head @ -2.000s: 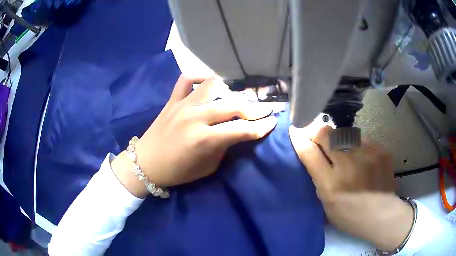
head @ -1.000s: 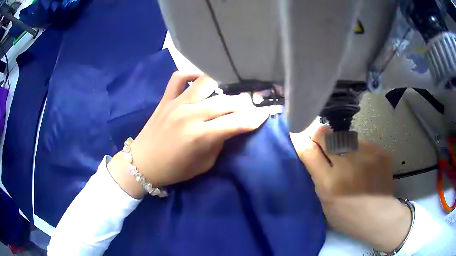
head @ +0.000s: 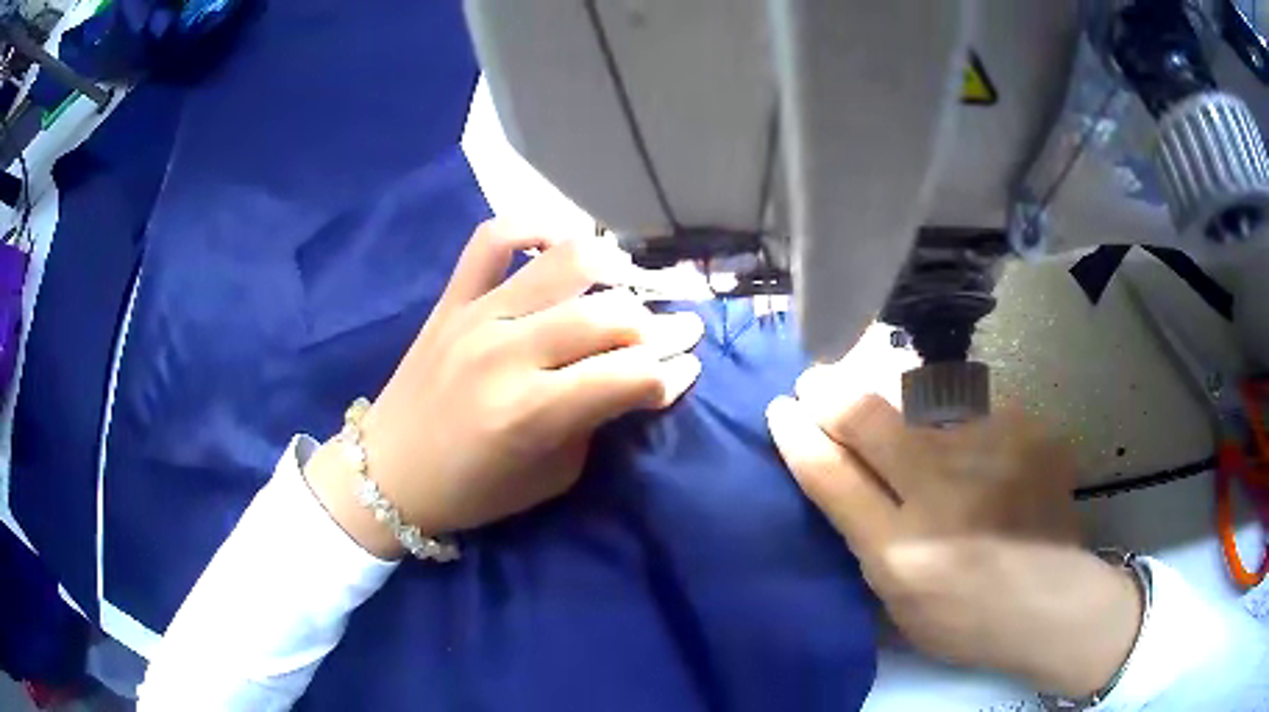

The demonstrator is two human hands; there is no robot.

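Observation:
A large navy cut panel (head: 724, 556) lies under the sewing machine's head and hangs towards me. The white machine head (head: 668, 111) stands above it; the presser foot area (head: 738, 271) is bright and partly hidden. My left hand (head: 515, 390) lies on the panel left of the foot, thumb and index tips close together on the cloth. My right hand (head: 946, 515) has its thumb and finger at the panel's right edge, just right of the foot, partly behind the ridged thumb knob (head: 948, 394). The cloth under both hands is hidden.
More navy cloth (head: 237, 334) spreads over the left side of the white table. Orange scissor handles (head: 1237, 515) lie at the right edge. A dark strip (head: 1099, 274) lies on the beige machine bed (head: 1072, 348). A second ridged knob (head: 1214, 160) is at upper right.
My left fingertips have drawn back left from the foot. My right fingertips have shifted slightly left and down. The panel's lower right edge has moved left; small creases show before the foot.

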